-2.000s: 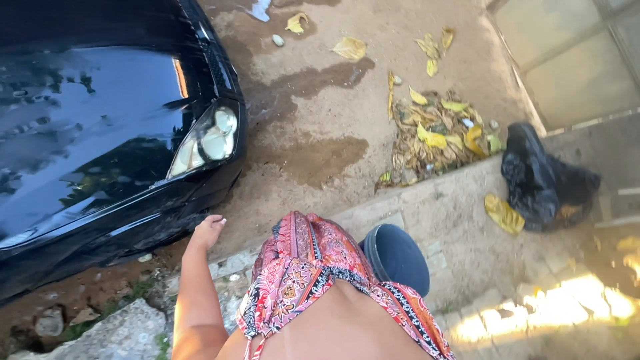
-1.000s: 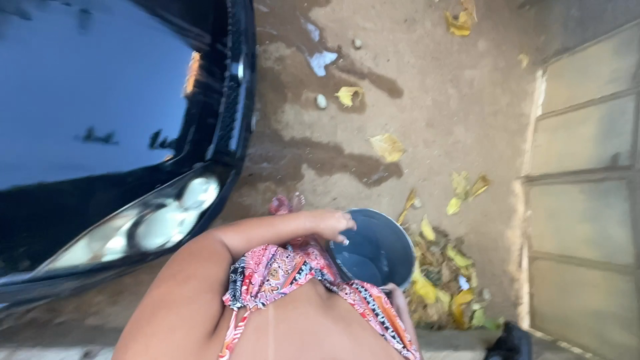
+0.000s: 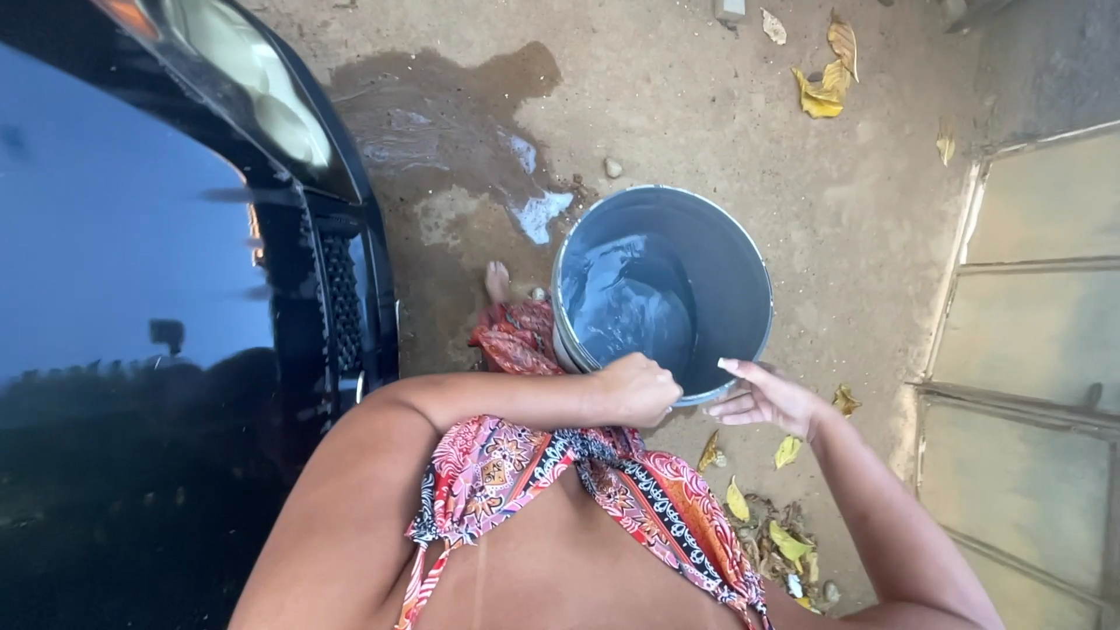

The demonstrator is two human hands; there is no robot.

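A dark grey bucket (image 3: 722, 262) with some water (image 3: 634, 306) in its bottom is held up in front of my body. My left hand (image 3: 639, 391) is closed on its near rim, the fingers curled over the edge. On the right of the near rim is my right hand (image 3: 761, 398), thumb at the rim and fingers spread beneath it; whether it bears any weight cannot be told. Water in the bucket looks rippled and catches the light.
A black car (image 3: 131, 262) with its headlight (image 3: 262, 96) stands close at the left. Wet ground (image 3: 437, 122) with white suds (image 3: 541, 214) lies beyond the bucket. Yellow leaves (image 3: 822, 92) and a leaf pile (image 3: 779, 542) are on the ground. A paned metal gate (image 3: 1024, 332) is at the right.
The bucket was beside my body two seconds ago; now it is in front of me. My left hand has gone from beside the car to the bucket's rim. The view has turned.
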